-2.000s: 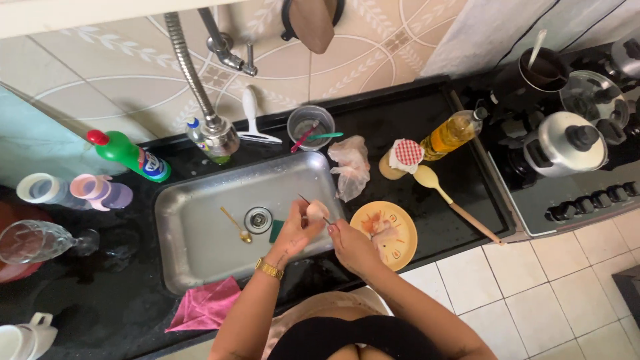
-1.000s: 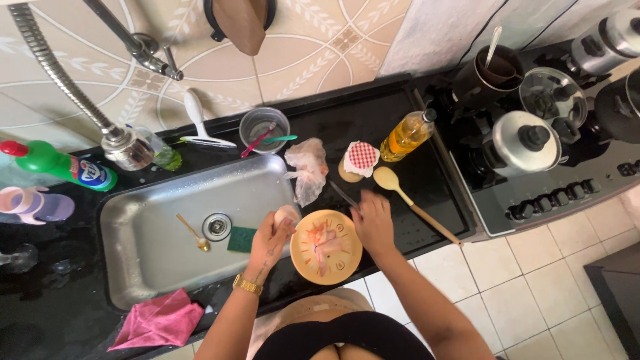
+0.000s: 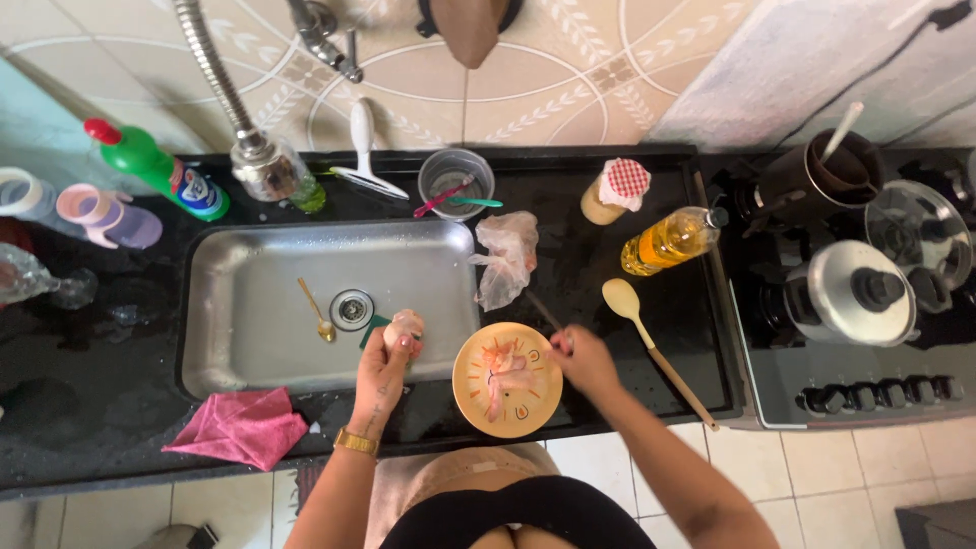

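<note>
My left hand holds a pale piece of raw meat, which looks like chicken, over the sink's front right part. A knife with a dark blade is in my right hand, just right of the plate; its blade points up and left toward a clear plastic bag with something pinkish inside. Between my hands, a yellow patterned plate bears several raw meat pieces. A green scouring pad lies in the steel sink, partly behind my left hand, with a gold spoon near the drain.
Behind the sink are a faucet, a green detergent bottle, a white squeegee and a grey bowl. Rightward stand a cloth-topped jar, an oil bottle, a spoon and a stove with pots. A pink cloth lies front left.
My hands were together by the plate's left edge two seconds ago and are now apart. Since one second ago, my left hand has moved left from the plate, over the sink.
</note>
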